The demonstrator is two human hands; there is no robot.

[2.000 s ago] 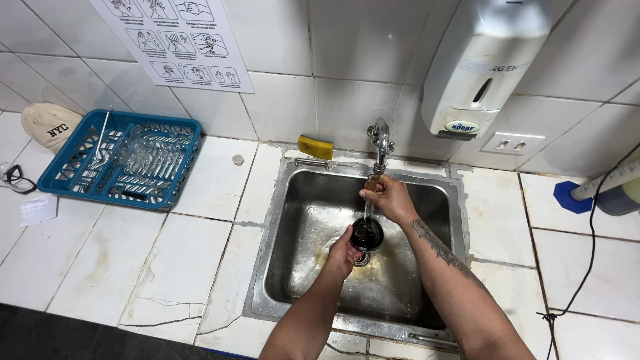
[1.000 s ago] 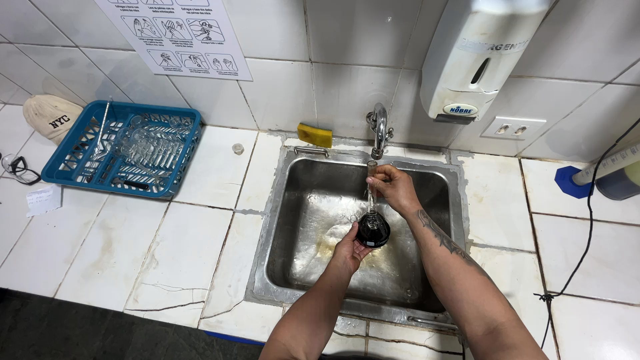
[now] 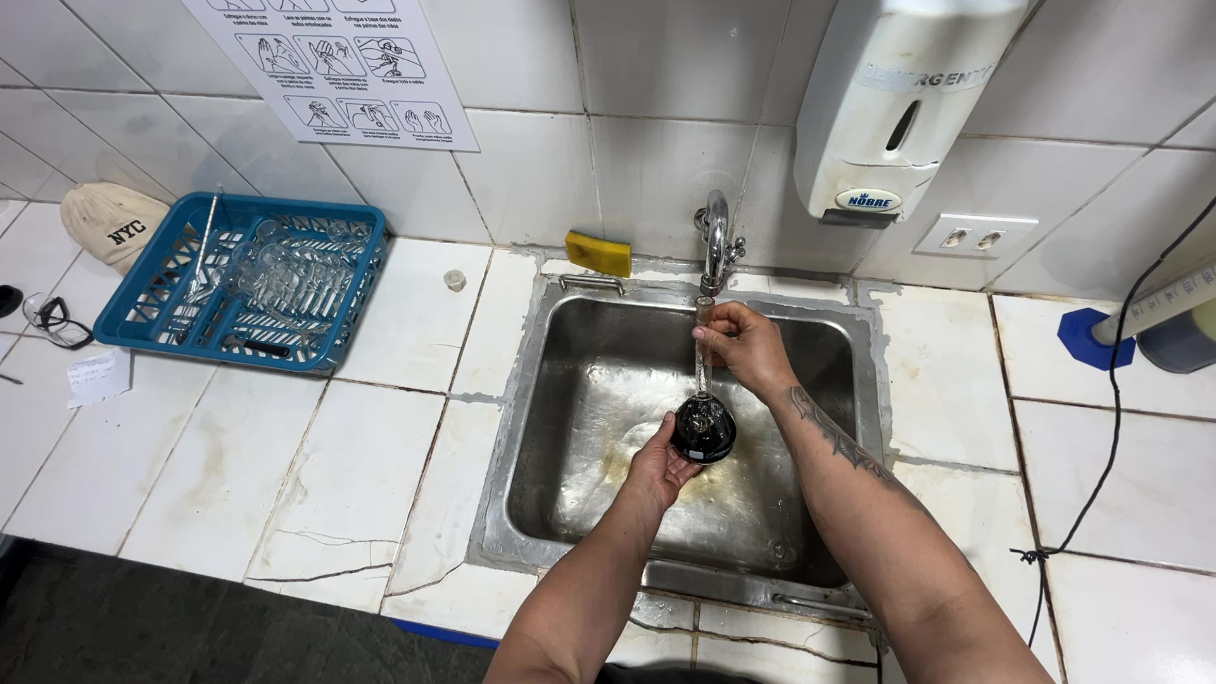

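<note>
A round-bottomed glass flask with a long neck and dark-looking bulb (image 3: 704, 429) is held over the stainless steel sink (image 3: 589, 446). Its open top is right beneath the spout of the chrome faucet (image 3: 714, 242). My left hand (image 3: 662, 461) cradles the bulb from below and the left. My right hand (image 3: 746, 347) pinches the neck near the top between thumb and fingers. Some liquid shows inside the glass. Whether water is running from the spout is hard to tell.
A yellow sponge (image 3: 598, 255) leans on the wall behind the sink. Left stands a blue drying rack (image 3: 356, 285) with glassware, beside a cap (image 3: 109, 223) and glasses (image 3: 57, 321). A detergent dispenser (image 3: 898, 104) hangs at right, above an outlet (image 3: 976, 237). A black cable (image 3: 1111, 446) crosses the right counter.
The flask's mouth has come up beneath the spout; one second ago it was lower, with my right hand near its top. Both hands remain on the flask.
</note>
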